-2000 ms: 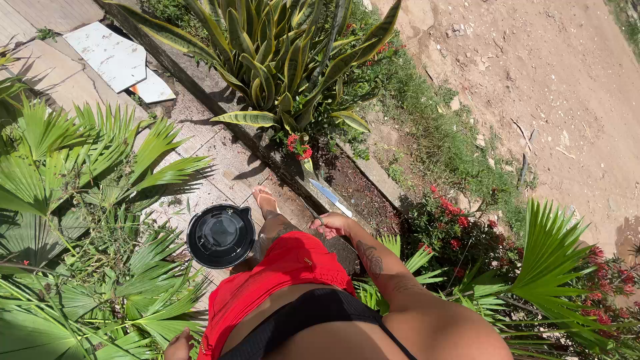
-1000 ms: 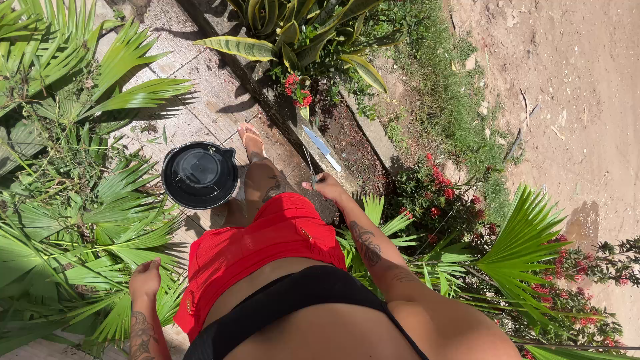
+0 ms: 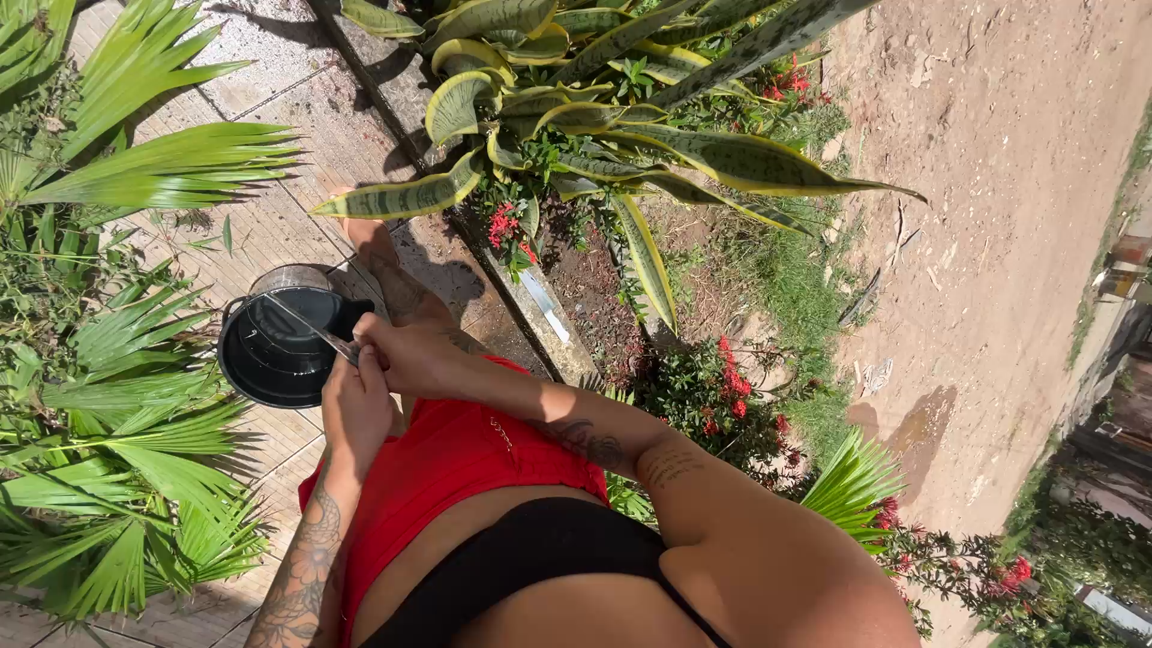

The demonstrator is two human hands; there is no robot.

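A slim metal tool (image 3: pixel 310 324), perhaps a knife seen edge-on, points up and left over a black plastic bucket with a spout (image 3: pixel 270 382). My right hand (image 3: pixel 396 346) and my left hand (image 3: pixel 360 405) meet at its near end, fingers closed around it; their fingers partly hide that end. The bucket stands on the tiled path just beyond my hands. A knife with a white handle (image 3: pixel 544 306) lies on the concrete edging of the plant bed, to the right of my hands.
Snake plants (image 3: pixel 720 162) and red flowers (image 3: pixel 733 382) grow in the bed on the right. Fan-shaped palm leaves (image 3: pixel 144 360) reach over the tiled path (image 3: pixel 270 162) from the left. A concrete curb (image 3: pixel 508 270) separates path and bed; bare dirt ground (image 3: pixel 972 225) lies beyond.
My right hand has moved left from beside the curb, with the slim tool in it. My left hand, apart from it a second ago, has come up to meet it.
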